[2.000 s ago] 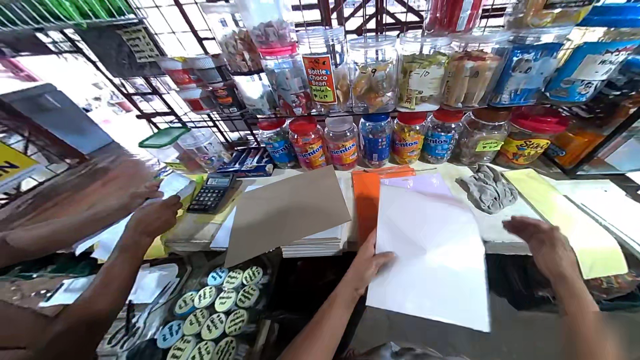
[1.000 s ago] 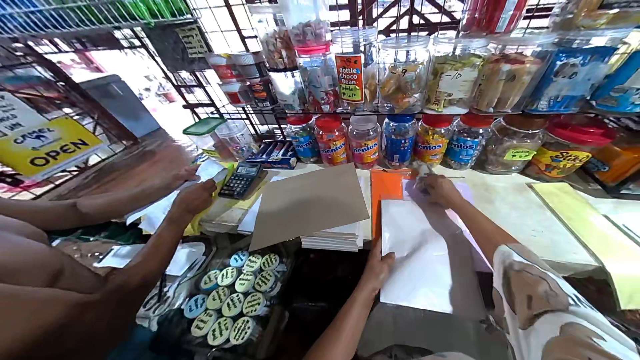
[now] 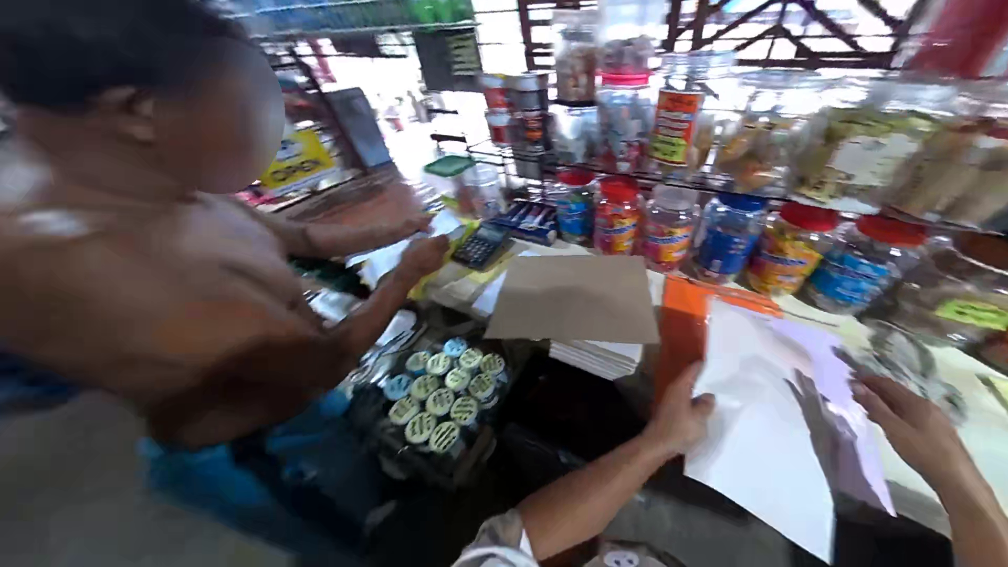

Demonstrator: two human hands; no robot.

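My left hand [image 3: 683, 413] grips the left edge of a white paper sheet [image 3: 760, 425], thumb on top. My right hand [image 3: 906, 421] is over the right side of a lilac sheet [image 3: 854, 409], fingers apart; whether it touches the sheet is unclear. The lilac sheet lies partly under the white one. Orange paper [image 3: 681, 323] shows behind them on the counter. To the left, a brown board [image 3: 575, 295] rests on a stack of white paper [image 3: 598, 358]. A crumpled grey cloth or plastic [image 3: 906, 362] lies behind my right hand.
A person [image 3: 157, 276] at left holds papers near a calculator [image 3: 480, 246]. Candy jars [image 3: 728, 236] line the counter's back, with more jars [image 3: 677, 118] on a rack above. Lidded containers [image 3: 441, 402] stand in a tray below the counter.
My right hand has moved from the back of the lilac sheet down to its right side. My left hand keeps hold of the white sheet. The view has swung left, showing more of the other person.
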